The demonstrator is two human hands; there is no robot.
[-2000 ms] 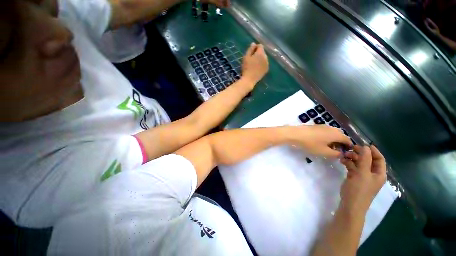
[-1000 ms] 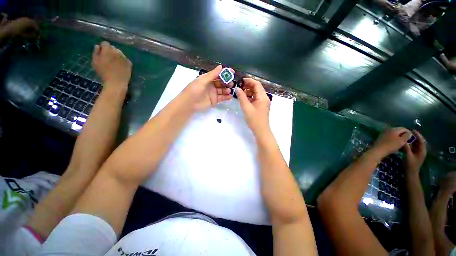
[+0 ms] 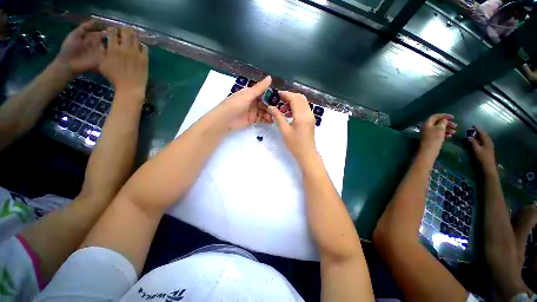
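Note:
My left hand [image 3: 244, 107] holds a small squarish case [image 3: 269, 96] with a greenish face, over the far part of the white sheet [image 3: 253, 194]. My right hand [image 3: 297, 121] pinches a small black cover [image 3: 275, 99] against the case; the fingers partly hide both parts. Black square covers [image 3: 241, 80] lie in rows at the sheet's far edge, left and right of my hands. A tiny dark speck [image 3: 259, 138] lies alone on the sheet below my hands.
A neighbour's hands [image 3: 123, 59] are at the left above a clear tray of dark squares [image 3: 82, 112]. Another neighbour's hands [image 3: 436, 133] and tray [image 3: 450, 206] are at the right. A glossy dark green conveyor [image 3: 330, 53] runs beyond the bench edge.
The view has swung from the left to face the sheet. In the last second the black cover has come up against the case, whose face has turned away. The neighbours' hands have shifted.

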